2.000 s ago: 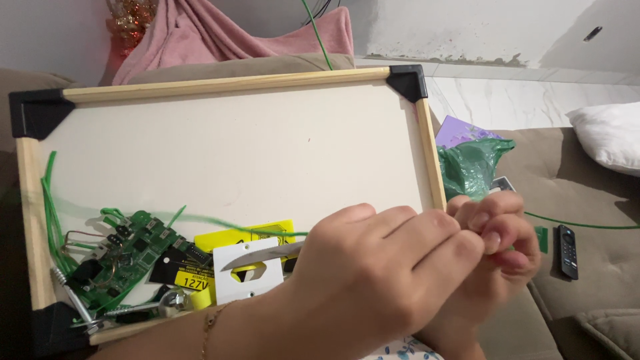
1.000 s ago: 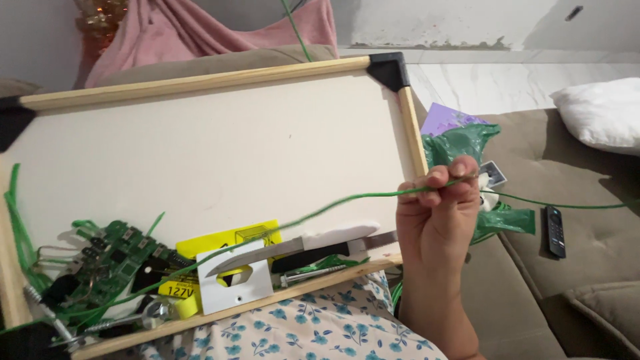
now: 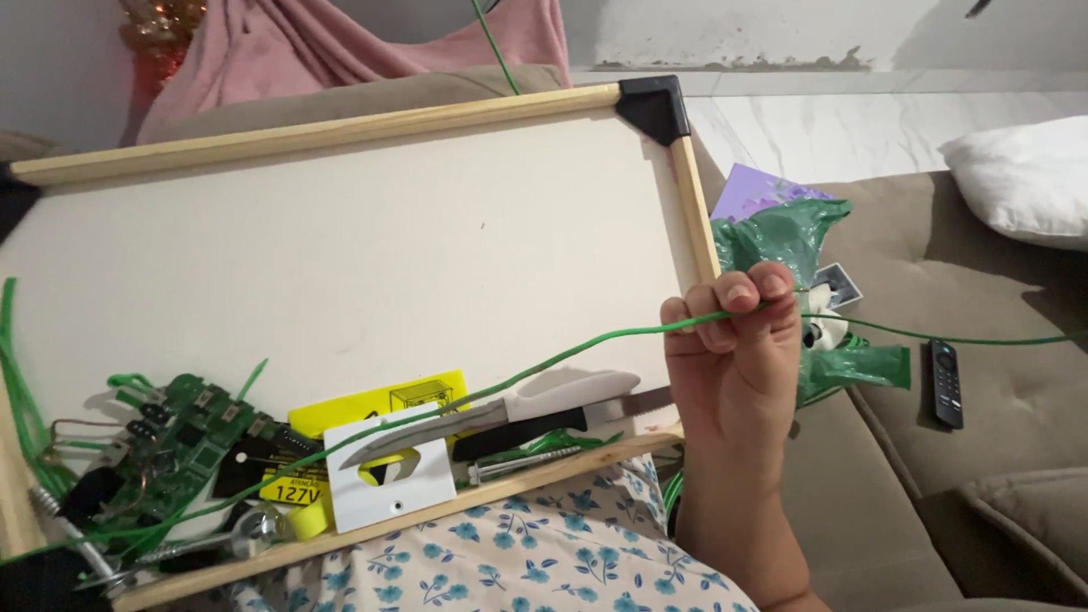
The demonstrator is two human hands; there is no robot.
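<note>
My right hand [image 3: 735, 348] is raised at the right side of a wood-framed white board [image 3: 382, 255], palm toward me. Its thumb and fingertips pinch the end of a green insulated wire [image 3: 586, 344], with a thin bare tip poking out past them. From there the wire sags leftward over a white-handled knife [image 3: 569, 395], a black-handled knife [image 3: 518, 432] and a white cover plate [image 3: 391, 476]. A green circuit board [image 3: 187, 442] lies at the tray's lower left. My left hand is out of view.
Screws [image 3: 527, 463], a yellow tape roll [image 3: 310, 518] and a yellow label [image 3: 374, 404] lie along the near frame edge. Right of the board, a green plastic bag [image 3: 782, 234], a remote control [image 3: 945, 382] and a white pillow [image 3: 1024, 178] rest on the sofa.
Two seconds ago both hands were together at the board's right edge; my left hand has since left the view. My right hand keeps holding the wire, now stretched across the board's lower part.
</note>
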